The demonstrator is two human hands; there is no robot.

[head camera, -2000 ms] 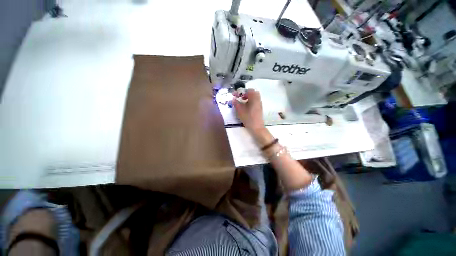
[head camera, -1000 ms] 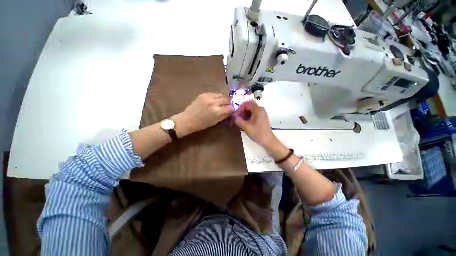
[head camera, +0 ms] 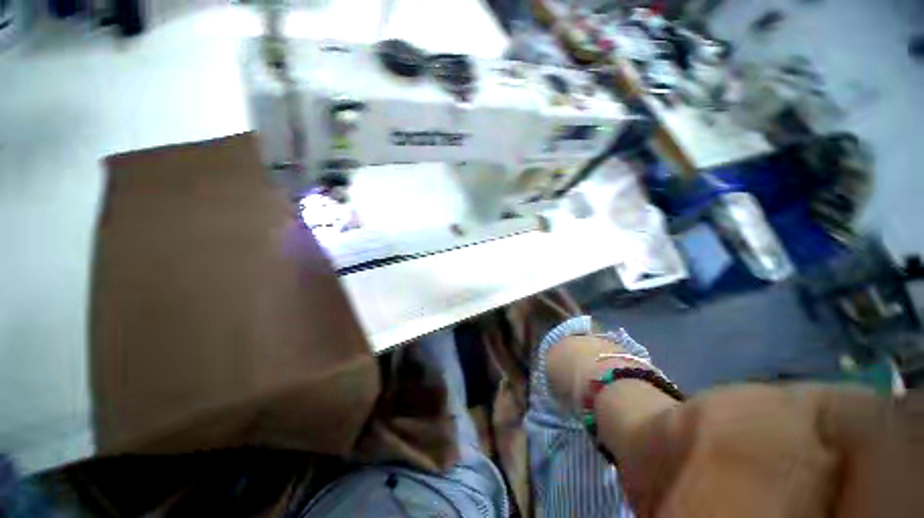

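A brown cloth panel (head camera: 218, 304) lies flat on the white table, its right edge beside the lit needle area (head camera: 326, 210) of the sewing machine (head camera: 405, 126). Its lower end folds over the table's front edge. My right hand (head camera: 790, 455) is large, blurred and close to the camera at the bottom right, away from the cloth. Its fingers cannot be made out. My left hand is not in view; a bit of blue at the lower left edge may be its sleeve.
More brown cloth (head camera: 410, 405) hangs below the table's front edge over my lap. A white bin (head camera: 648, 248) stands at the table's right end. Cluttered goods and blue material lie beyond, at the upper right.
The view has swung right and blurred. My right hand has left the needle area and come back towards the camera. My left hand has left the cloth and the picture.
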